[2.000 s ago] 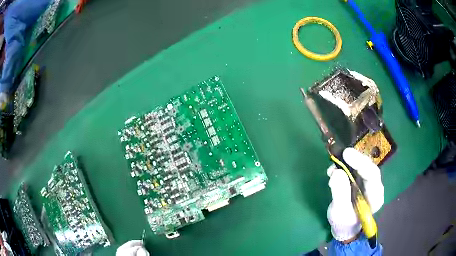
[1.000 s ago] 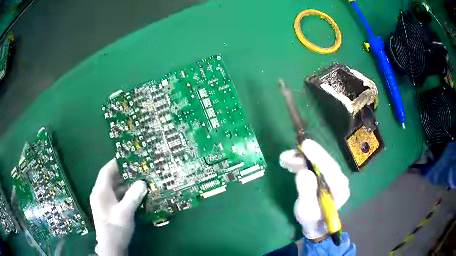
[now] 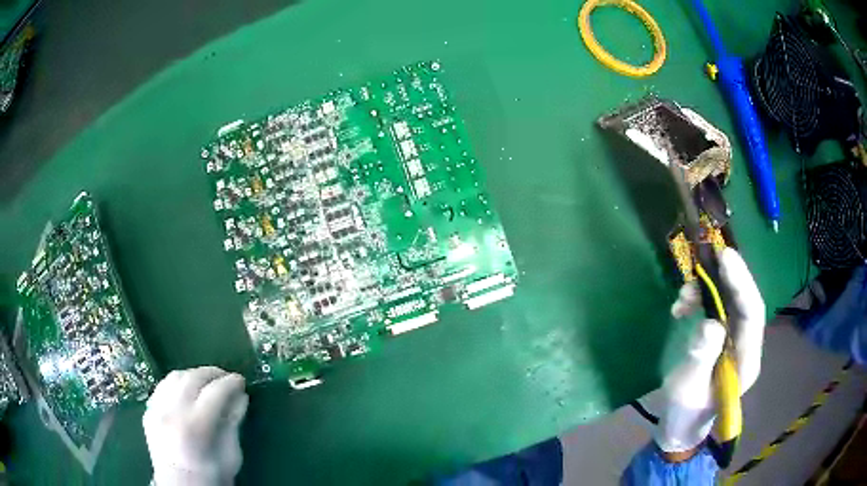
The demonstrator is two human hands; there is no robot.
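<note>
A green circuit board (image 3: 371, 223) lies on the green mat, with crowded parts at its left and white connectors along its lower edge. My right hand (image 3: 713, 361), in a white glove, holds the soldering iron (image 3: 727, 397) by its yellow handle. The iron's dark shaft points up over the soldering iron stand (image 3: 708, 157), in front of its crusted holder and the yellow-brown sponge (image 3: 682, 254). My left hand (image 3: 197, 425), also gloved, is curled at the board's lower left corner. It does not grip the board; whether it holds solder wire cannot be told.
More circuit boards (image 3: 81, 318) stand at the left. A yellow tape roll (image 3: 623, 38) and a blue desoldering pump (image 3: 749, 138) lie beyond the stand. Black fans (image 3: 808, 81) are at the right edge. A blue sleeve (image 3: 838, 318) shows at the right. A dark belt (image 3: 124, 85) runs at upper left.
My left hand, which gripped the board's lower left edge a second ago, has let go and moved down. My right hand has carried the iron right, from beside the board to the stand.
</note>
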